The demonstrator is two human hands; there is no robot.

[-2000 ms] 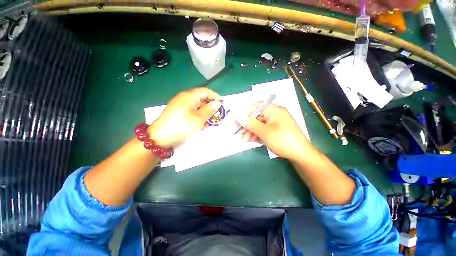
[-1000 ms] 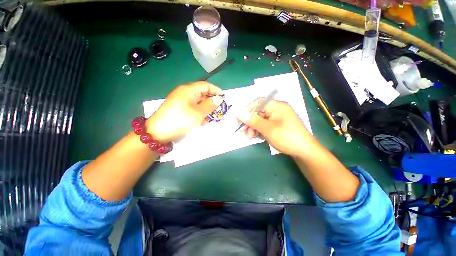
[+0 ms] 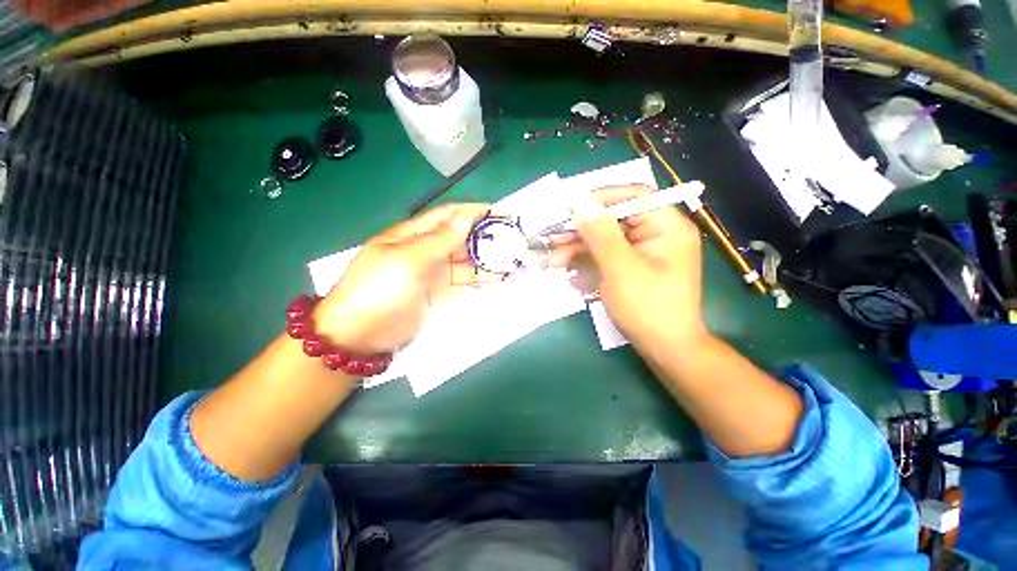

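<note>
My left hand [image 3: 385,279] holds a small round housing [image 3: 499,247] in its fingertips, with a dark ring and a bright white centre facing up. My right hand [image 3: 647,262] grips slim tweezers [image 3: 658,202], which look white from glare. The tweezers' tip points left at the housing's right edge; whether it touches cannot be told. Both hands are over white sheets [image 3: 463,340]. Glare washes out the fingertips and any small piece there.
A white bottle [image 3: 441,123] stands behind my hands, beside a thin dark stick [image 3: 455,178]. Black discs [image 3: 293,158] lie back left. Ridged clear trays [image 3: 95,323] stack at left. A brass-coloured rod [image 3: 714,229], wipes [image 3: 792,151] and a blue fixture [image 3: 965,355] are at right.
The housing has turned so its white centre faces up. The tweezers have tilted flatter, and their tip has moved up to the housing. My right hand has rolled. The camera view has shifted slightly.
</note>
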